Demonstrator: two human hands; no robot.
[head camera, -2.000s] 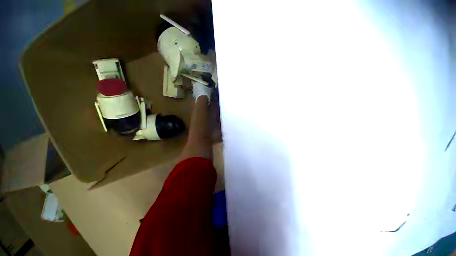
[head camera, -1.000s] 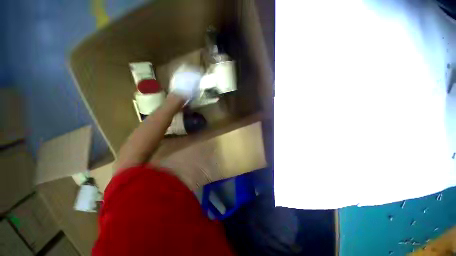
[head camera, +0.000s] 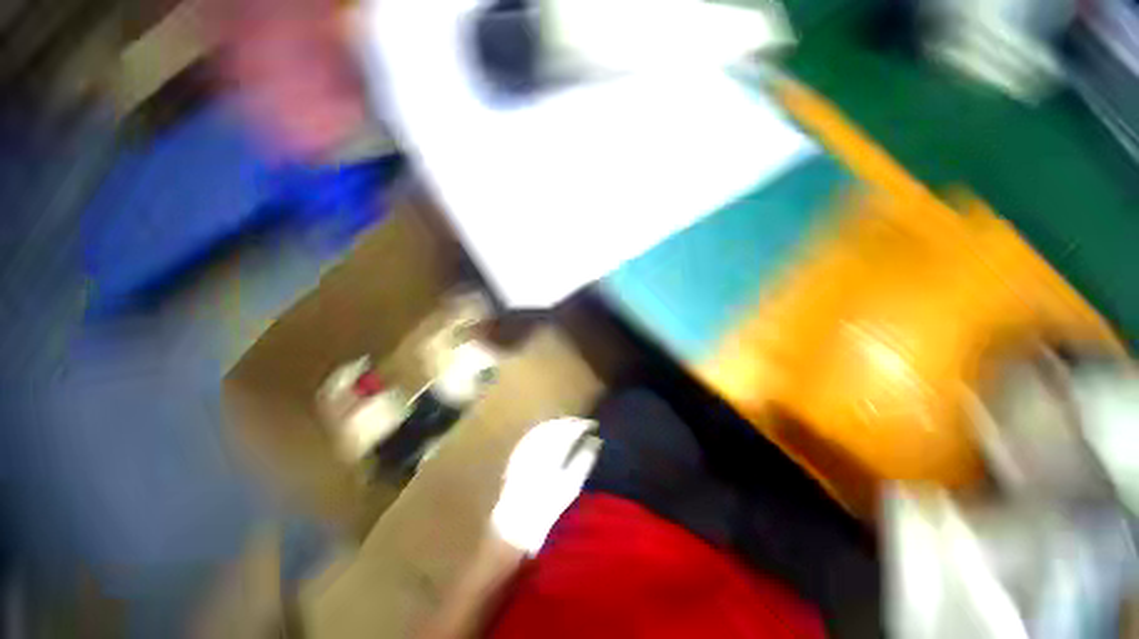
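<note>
The whole view is blurred. My left hand (head camera: 543, 484), in a white glove, is in front of the cardboard box's near flap, outside the opening. It appears empty, with the fingers slightly apart. In the cardboard box (head camera: 300, 331) lie white housing assemblies (head camera: 369, 418), one with a small red part (head camera: 367, 383) and black parts beside it. Another white piece (head camera: 466, 370) lies to their right. I cannot make out my right hand; the lower right holds only smeared white and grey shapes.
White paper (head camera: 537, 187) lies on the teal mat (head camera: 737, 256), with a blurred white and black unit (head camera: 637, 31) at its far end. An orange pad (head camera: 874, 337) is at the right, beside the green conveyor (head camera: 999, 162). A person in pink (head camera: 294, 69) and blue things are at upper left.
The view has swung right toward the bench, bringing the orange pad and conveyor in. My left hand has come out of the box, where assemblies remain.
</note>
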